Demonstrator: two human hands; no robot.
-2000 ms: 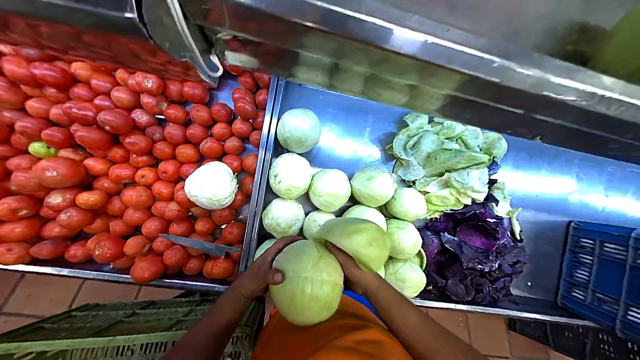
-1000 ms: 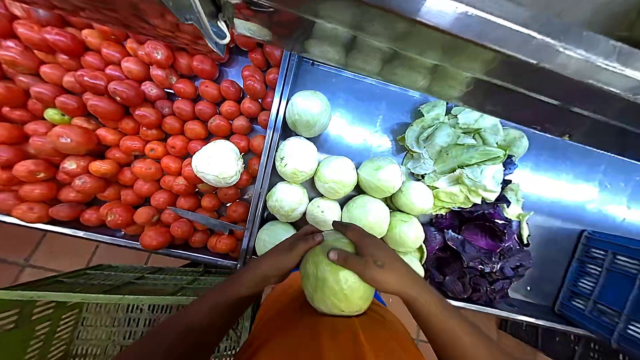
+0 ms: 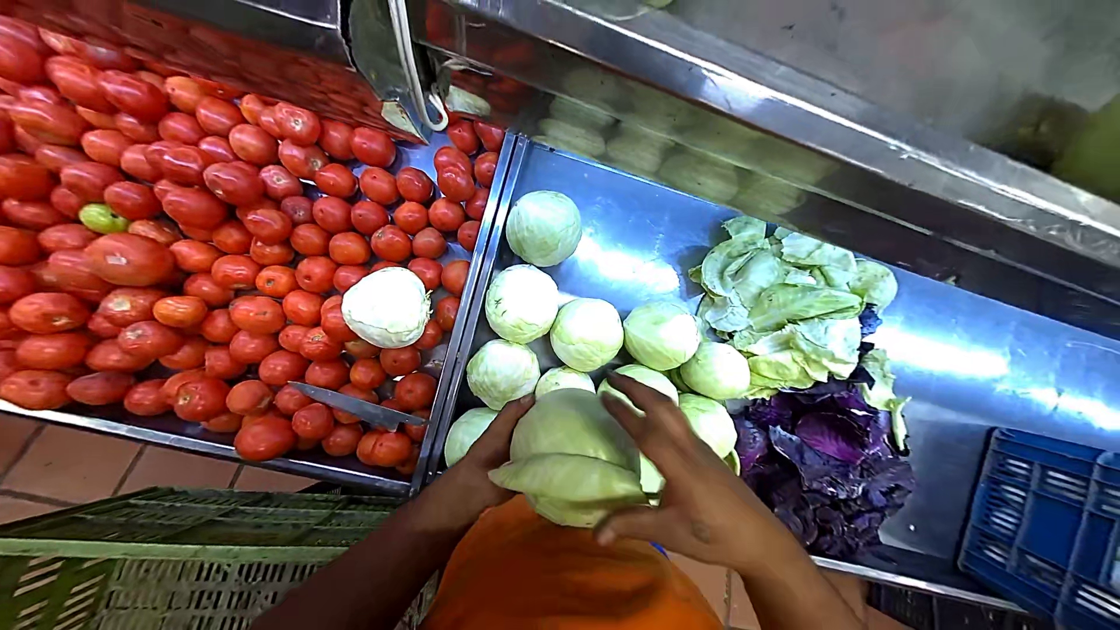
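Observation:
A green cabbage (image 3: 573, 437) with one outer leaf (image 3: 569, 479) standing partly away from it is in front of my orange clothing. My left hand (image 3: 494, 446) presses against its left side, the fingers partly hidden behind it. My right hand (image 3: 674, 472) is at its right side with fingers and thumb spread; whether it touches the cabbage is hard to tell. Just beyond the hands, several pale green cabbages (image 3: 586, 334) lie in a steel tray. A white peeled cabbage (image 3: 387, 307) rests on the tomatoes, and a knife (image 3: 354, 405) lies on them nearer to me.
Red tomatoes (image 3: 254, 315) fill the left bin, past a metal divider (image 3: 468, 306). Loose green leaves (image 3: 792, 306) and purple cabbage leaves (image 3: 827, 464) are piled on the right. A blue crate (image 3: 1041, 516) stands far right, a green crate (image 3: 175, 560) lower left. A steel ledge (image 3: 744, 96) overhangs the tray.
My right hand has moved from on top of the cabbage to its right side, and my left hand is now at its left side. An outer leaf now shows lifted across the cabbage's front.

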